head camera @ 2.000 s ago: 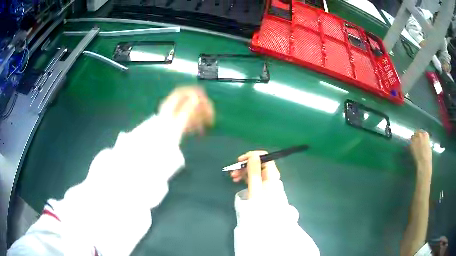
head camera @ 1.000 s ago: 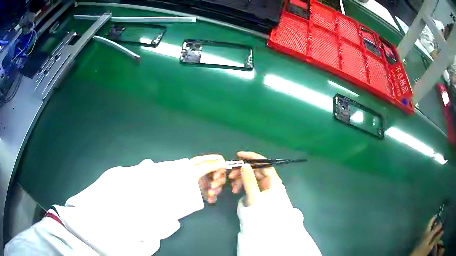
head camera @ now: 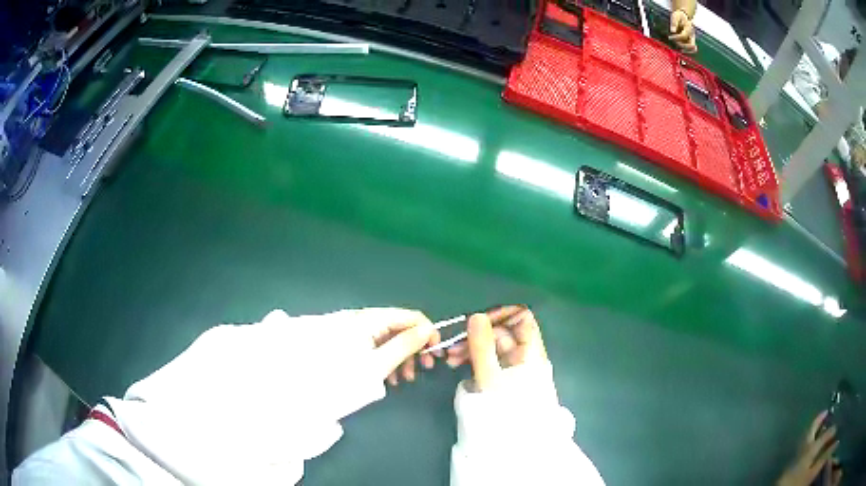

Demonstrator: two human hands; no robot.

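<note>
My right hand (head camera: pixel 496 342) holds tweezers (head camera: pixel 454 324) above the green belt (head camera: pixel 313 247). Their two pale prongs point left and stand apart. The black body is mostly hidden by my fingers. My left hand (head camera: pixel 404 347) is at the prong tips, with thumb and fingers pinched together there. Whether it grips the tips or a small part cannot be told. No phone frame is in my hands.
Phone frames lie on the belt at upper left (head camera: pixel 349 101) and right (head camera: pixel 629 211); another lies by the guide rails (head camera: pixel 285 47). A red tray (head camera: pixel 655 104) is at upper right. Another person's hand (head camera: pixel 683 29) is behind it; another (head camera: pixel 813 454) is at lower right.
The phone frames have shifted left along the belt. My left hand has come to the tweezer tips. The tweezers' prongs now show spread, and their black end no longer sticks out rightward.
</note>
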